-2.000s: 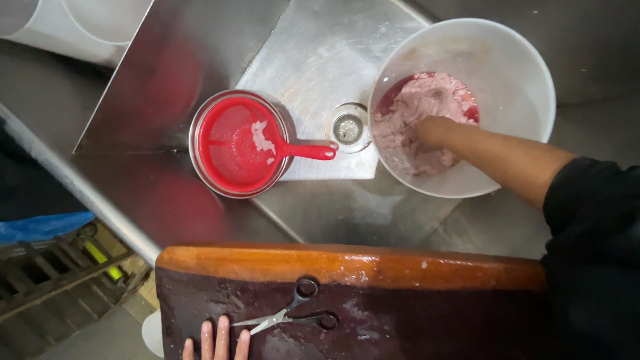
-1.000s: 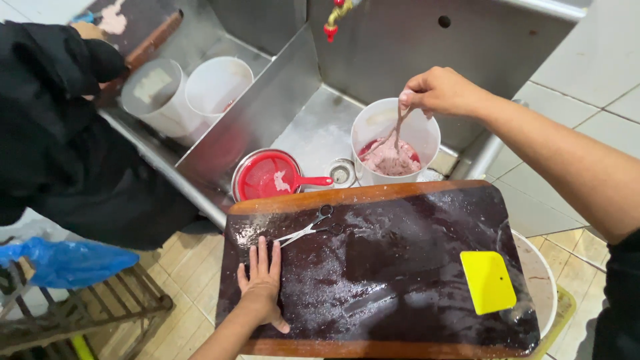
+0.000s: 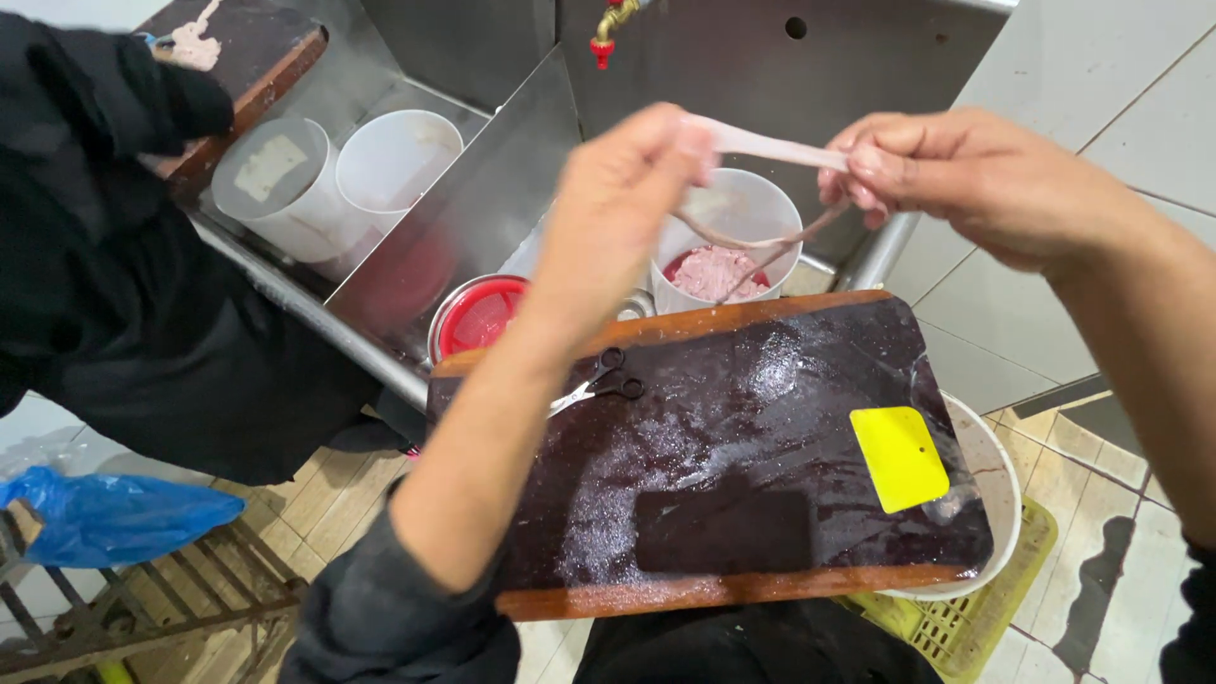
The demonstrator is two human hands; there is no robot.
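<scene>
My left hand point(image 3: 632, 180) and my right hand point(image 3: 950, 176) hold a pale pink, stretchy strip point(image 3: 765, 144), likely animal casing, taut between them above the sink. Looser strands of it hang below. Under them a white plastic bucket point(image 3: 793, 204) holds a pink mass in red liquid. Nearer me lies a dark board with wooden edges point(image 3: 703, 408), wet on top. Scissors with black handles point(image 3: 598, 382) rest at its left, partly behind my left forearm, and a yellow plastic scraper point(image 3: 900, 459) lies at its right. A red strainer point(image 3: 483, 312) in a metal bowl is partly hidden by that forearm.
A person in black point(image 3: 142, 256) stands at left beside another board point(image 3: 252, 85). Two white containers point(image 3: 304, 209) point(image 3: 399, 161) sit in the left basin, past a steel divider point(image 3: 475, 180). A brass tap point(image 3: 608, 28) hangs above. A rack point(image 3: 180, 589) carries a blue bag point(image 3: 123, 518).
My left hand has risen from the board, where it lay flat beside the scissors. My right hand has lifted strands out of the bucket, and both hands now hold the strip.
</scene>
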